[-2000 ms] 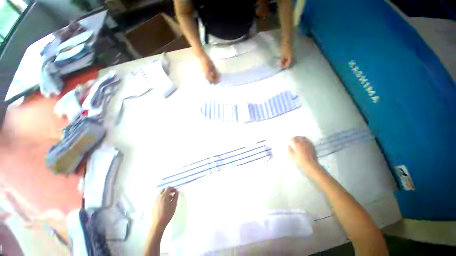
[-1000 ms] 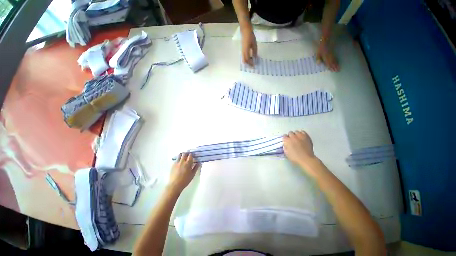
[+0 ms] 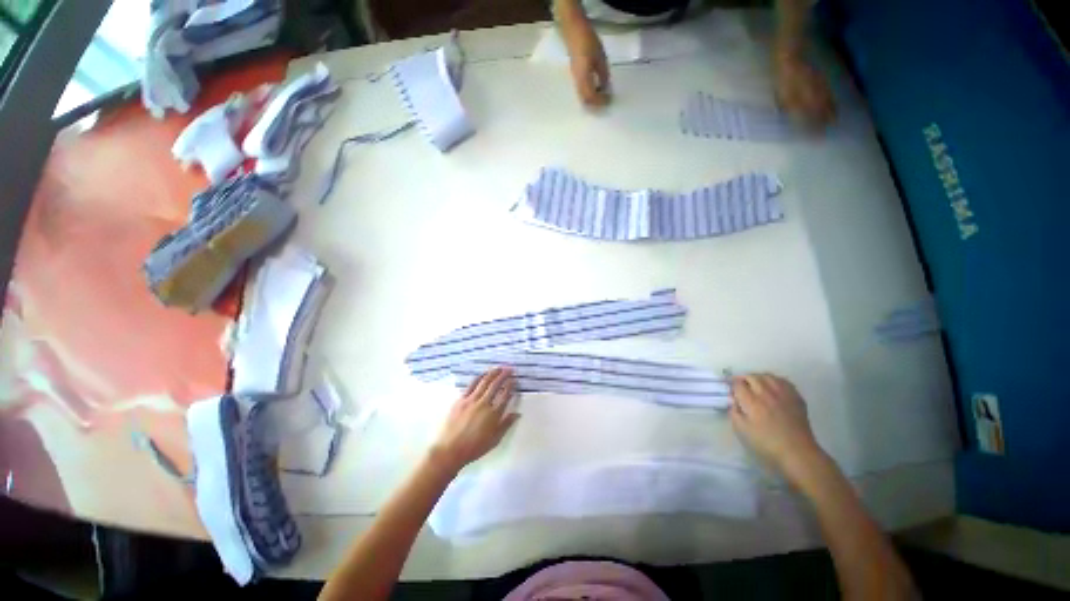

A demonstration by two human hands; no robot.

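A narrow collar strip with lengthwise dark stripes [image 3: 622, 377] lies on the white surface in front of me. My left hand [image 3: 486, 411] rests with its fingertips on the strip's left part. My right hand [image 3: 769, 413] has its fingers at the strip's right end. Overlapping its left end, a small stack of similar striped strips [image 3: 563, 326] lies just behind, angled up to the right. White interlining strips [image 3: 610, 491] lie nearest me, in front of my hands.
The blue HASHIMA machine [image 3: 939, 235] stands at the right, with a pale striped strip [image 3: 907, 323] at its edge. A second person's hands [image 3: 805, 94] move a wider striped piece [image 3: 733, 117]. More wide pieces [image 3: 645, 214] lie mid-table. Cloth bundles [image 3: 223, 241] lie at the left.
My hands have moved a striped strip off the stack, down and right. The other person's wide piece has moved right. The strip at the machine has slid further under its edge.
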